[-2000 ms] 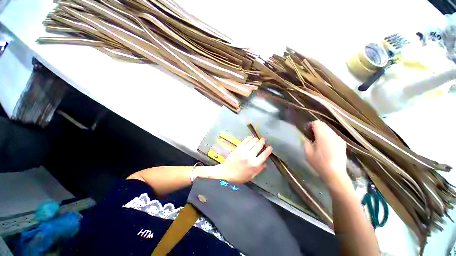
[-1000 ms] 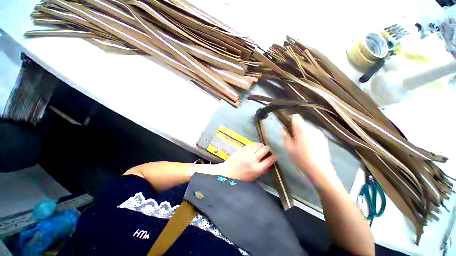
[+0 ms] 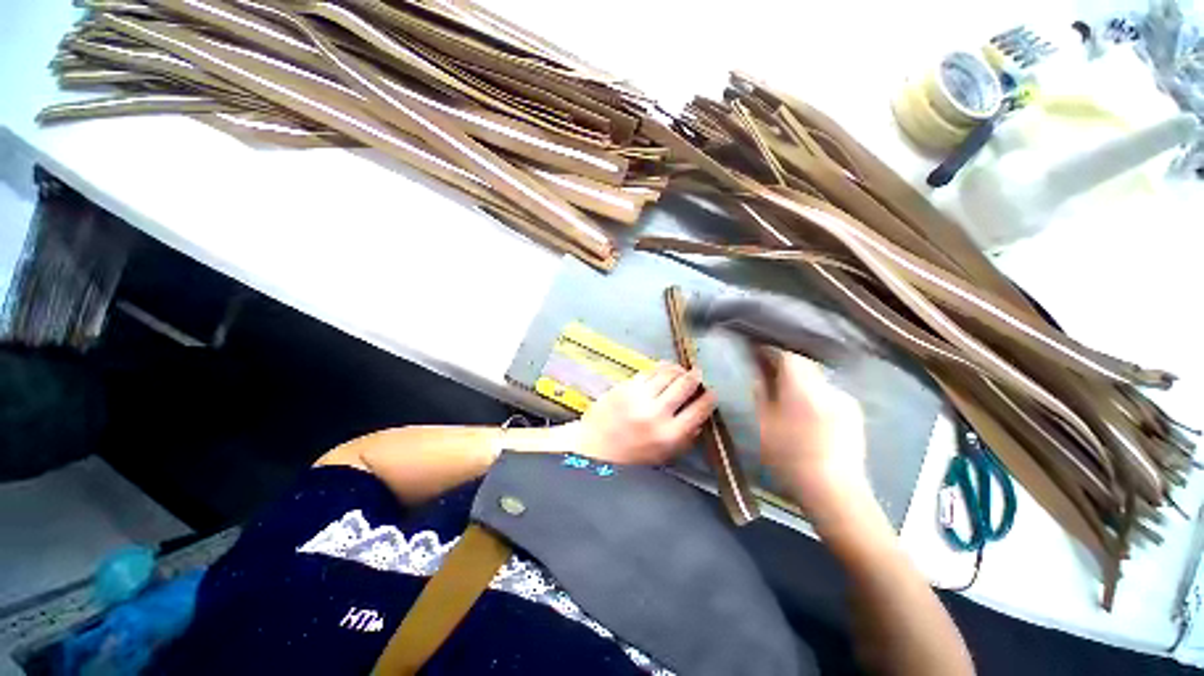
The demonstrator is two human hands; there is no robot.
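Note:
A narrow brown strap (image 3: 729, 478) with a pale line lies across the grey slab (image 3: 581, 293), its lower end over the slab's near edge. My left hand (image 3: 650, 415) presses on the strap with the fingertips. My right hand (image 3: 808, 429), blurred, grips the handle of a hammer (image 3: 759, 317). The dark hammer head is blurred and just right of the strap's upper end; I cannot tell whether it touches. The yellow gauge (image 3: 581, 370) lies on the slab, left of the strap and partly behind my left hand.
Strap bundles lie behind the slab at left (image 3: 436, 119) and right (image 3: 911, 271). One loose strap (image 3: 713, 248) reaches over the slab. Green-handled scissors (image 3: 977, 495) lie to the right. Tape rolls (image 3: 944, 99), a black-handled tool (image 3: 960, 156) and a whitish bottle (image 3: 1070, 172) are far right.
The strap has swung from a slant toward the lower right to a steeper line. The hammer has moved over the slab and is beside the strap's upper end. My left hand stays on the strap.

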